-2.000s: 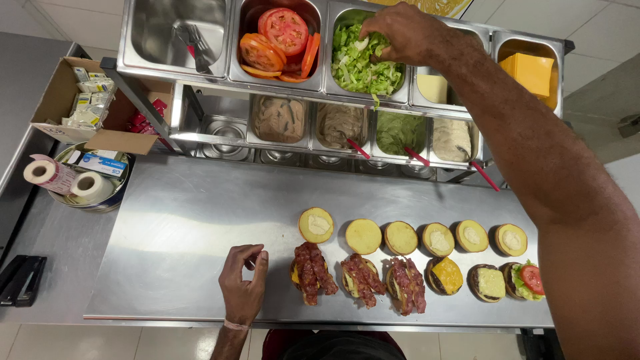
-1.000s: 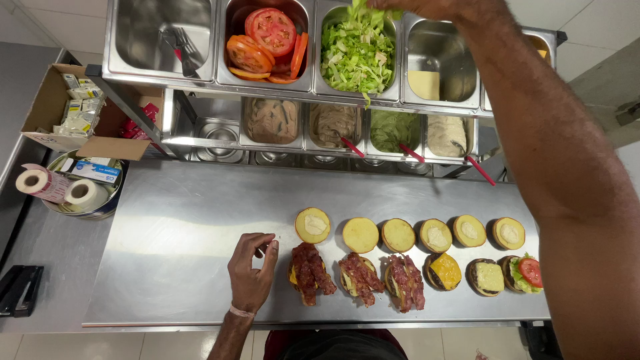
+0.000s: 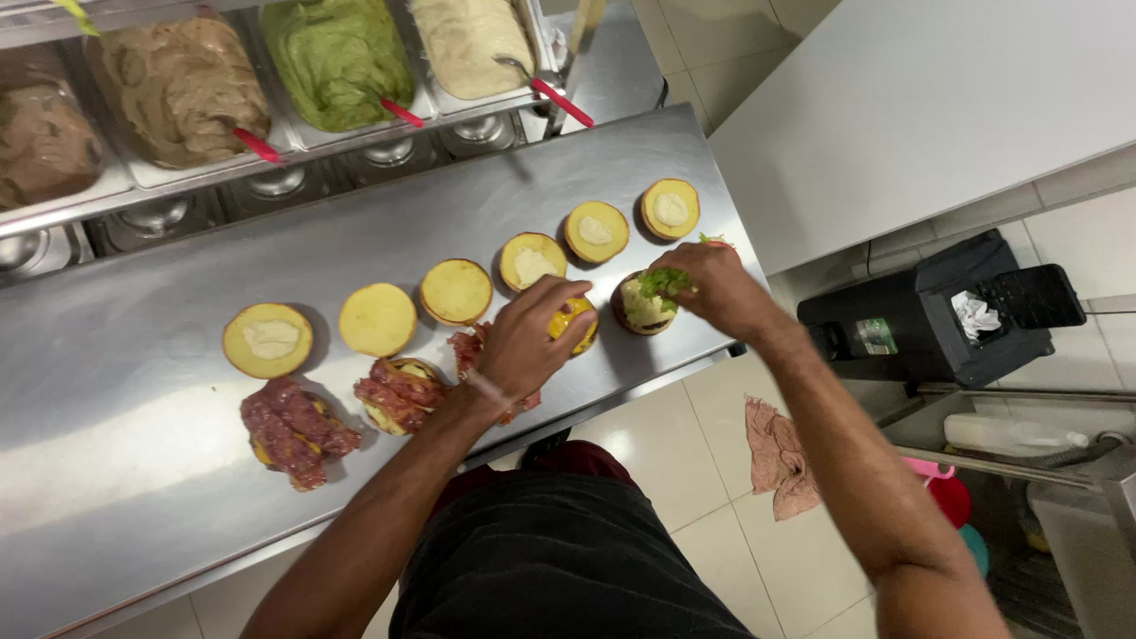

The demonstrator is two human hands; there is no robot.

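My right hand (image 3: pixel 710 282) pinches shredded lettuce (image 3: pixel 666 283) over a burger base with white cheese (image 3: pixel 641 309). Partly behind that hand, a tomato slice (image 3: pixel 726 246) shows at the far right. My left hand (image 3: pixel 537 330) hovers over or rests by a burger with yellow cheese (image 3: pixel 573 325), its fingers apart; whether it touches is unclear. Bacon-topped burgers (image 3: pixel 297 432) lie to the left, one partly hidden by my left wrist. Several bun halves (image 3: pixel 267 341) stand in a row behind, cut side up, most with a pale sauce dab.
Tubs of brown sauce (image 3: pixel 182 89), green sauce (image 3: pixel 337 62) and white sauce (image 3: pixel 470 44) with red-handled utensils line the rack behind the steel counter (image 3: pixel 160 293). A black bin (image 3: pixel 905 311) and a pink cloth (image 3: pixel 781 457) are on the floor at right.
My right hand has come down from the lettuce pan to the burgers with lettuce in it. My left hand has moved right along the row. The view has swung right.
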